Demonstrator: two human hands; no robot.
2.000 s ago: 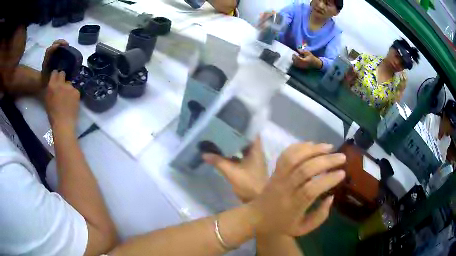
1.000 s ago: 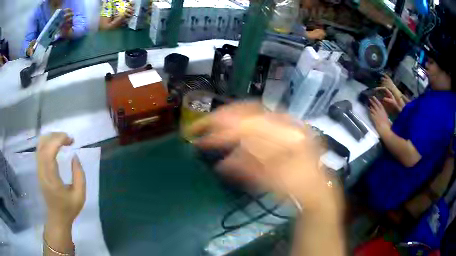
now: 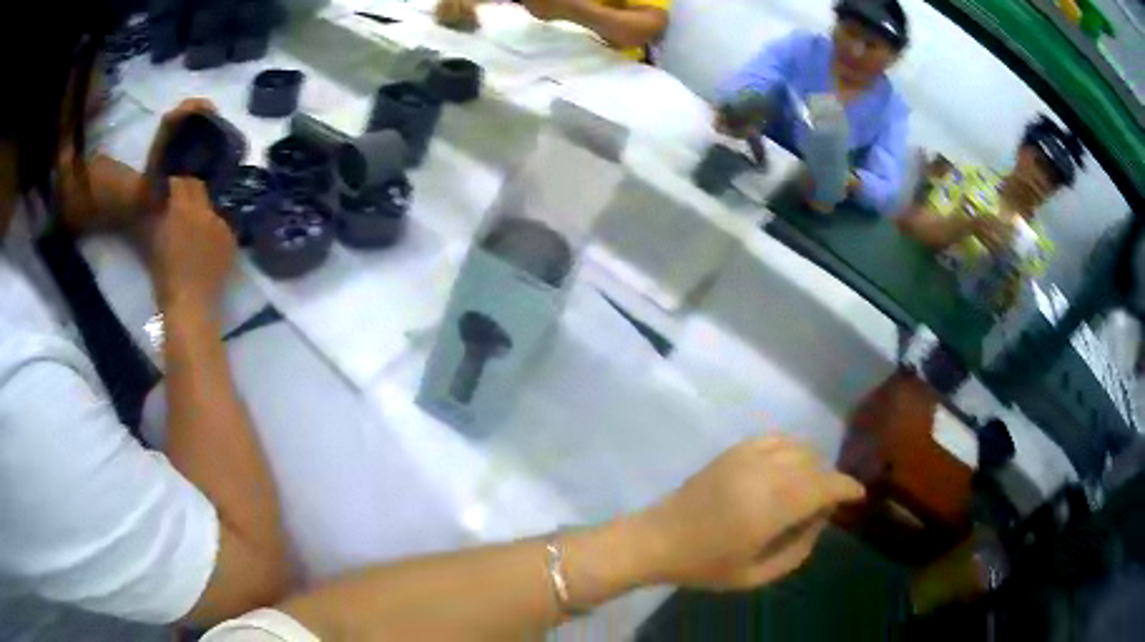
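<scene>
One tall pale blue-grey carton (image 3: 471, 345) with a fan picture stands on the white bench covering (image 3: 345, 314) in front of me. Its white flap is up, and the dark round head of a fan (image 3: 530, 251) shows in its open top. My left hand (image 3: 753, 508), bare with a bracelet, is right of the carton and apart from it. Its fingers are bunched and blurred; whether they hold something small cannot be told. My right hand is out of the picture.
A reddish-brown box (image 3: 910, 458) sits close right of my hand, with a yellow container (image 3: 948, 577) beside it. Black cup-like housings (image 3: 291, 232) cluster at the left near a neighbour's hands (image 3: 195, 238). Two people sit across the bench.
Two cartons stood together two seconds ago; one shows there now. The view has swung back left from the brown box. My right hand has left the picture, and my left fingers have drawn together.
</scene>
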